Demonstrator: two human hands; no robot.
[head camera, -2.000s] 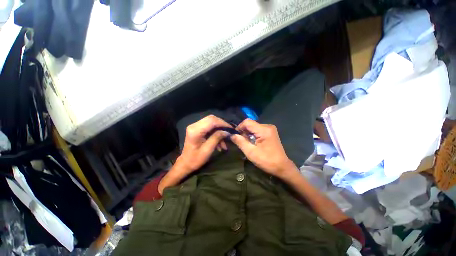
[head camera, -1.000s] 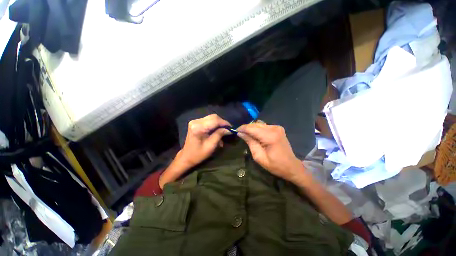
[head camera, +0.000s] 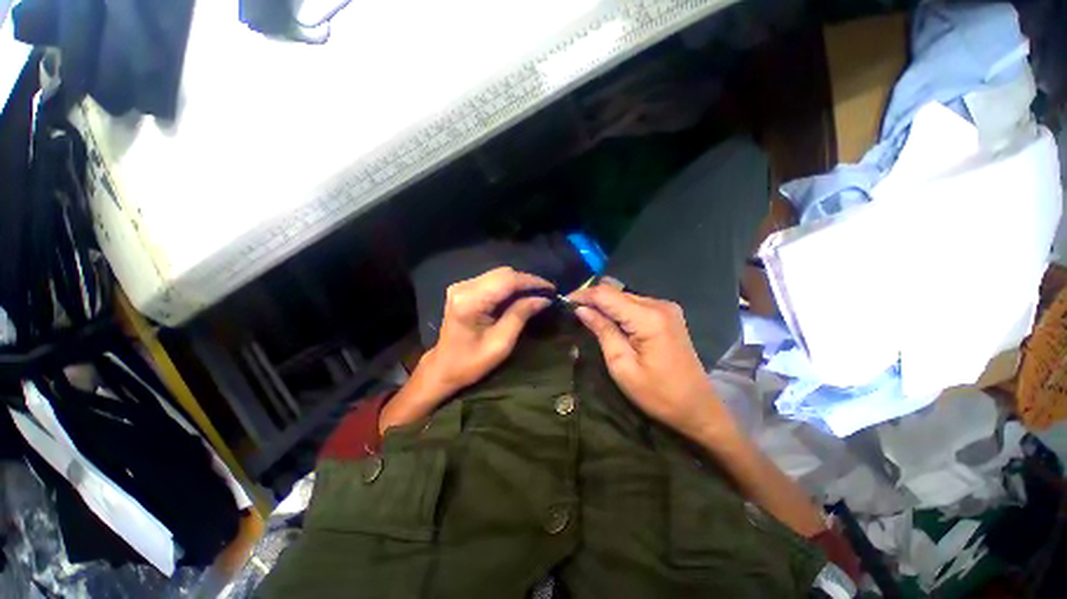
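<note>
My left hand (head camera: 482, 325) and my right hand (head camera: 641, 348) meet fingertip to fingertip over my lap. A small dark fabric piece (head camera: 555, 295) is pinched at the left fingertips, mostly hidden by them. A thin light metal tip shows at my right fingertips and touches the piece; the rest of that tool is hidden. A small yellow-green bit (head camera: 590, 283) shows just above the right fingers. A bright blue object (head camera: 587, 252) lies at the lap beyond the hands.
The white machine table (head camera: 293, 129) with a measuring scale on its edge crosses ahead. Dark pieces (head camera: 111, 53) lie at its left end. Black and white garments (head camera: 105, 468) hang at the left. A white and light-blue fabric stack (head camera: 913, 269) is at the right, with a woven orange-brown thing (head camera: 1044, 363) beyond.
The hands have shifted slightly right and the right fingers point more toward the left fingertips. The yellow-green bit now shows more clearly. The table appears slightly further left in view.
</note>
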